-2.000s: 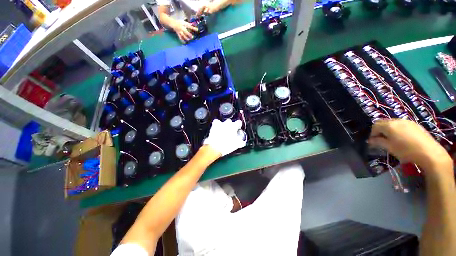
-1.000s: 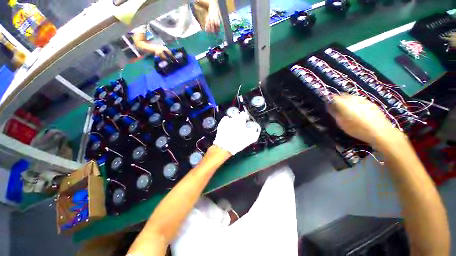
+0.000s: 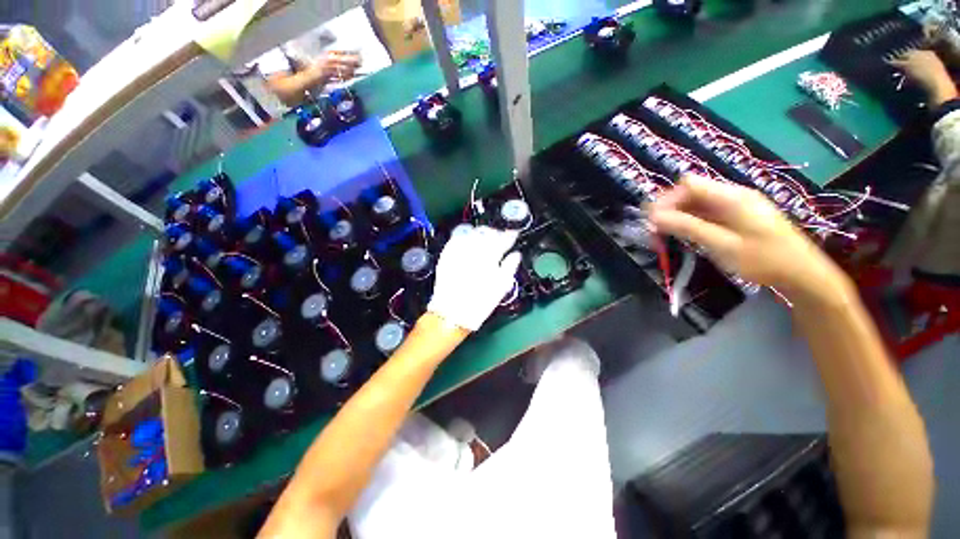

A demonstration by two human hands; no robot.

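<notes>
My left hand (image 3: 473,276), in a white glove, rests on a black housing at the right end of the rows; its fingers cover most of the housing. My bare right hand (image 3: 726,226) is over the black parts tray (image 3: 563,177) and holds a small driver with red and white leads (image 3: 663,258) hanging from it; the driver is blurred. An empty housing (image 3: 551,265) with a round hole showing green lies right of my left hand. A silver driver (image 3: 515,212) sits in the housing behind it. Filled housings (image 3: 336,364) stand in rows to the left.
An open carton of blue cells (image 3: 147,447) stands at the bench's left end. A metal post (image 3: 510,84) rises behind the housings. A blue mat (image 3: 316,174) lies under the far rows. Other people's hands (image 3: 328,68) show opposite and at the right. A black crate (image 3: 737,484) is below right.
The view has shifted, so the bench items sit further left. My right hand has come off the tray rows with a driver and leads. My left hand stays at the housings.
</notes>
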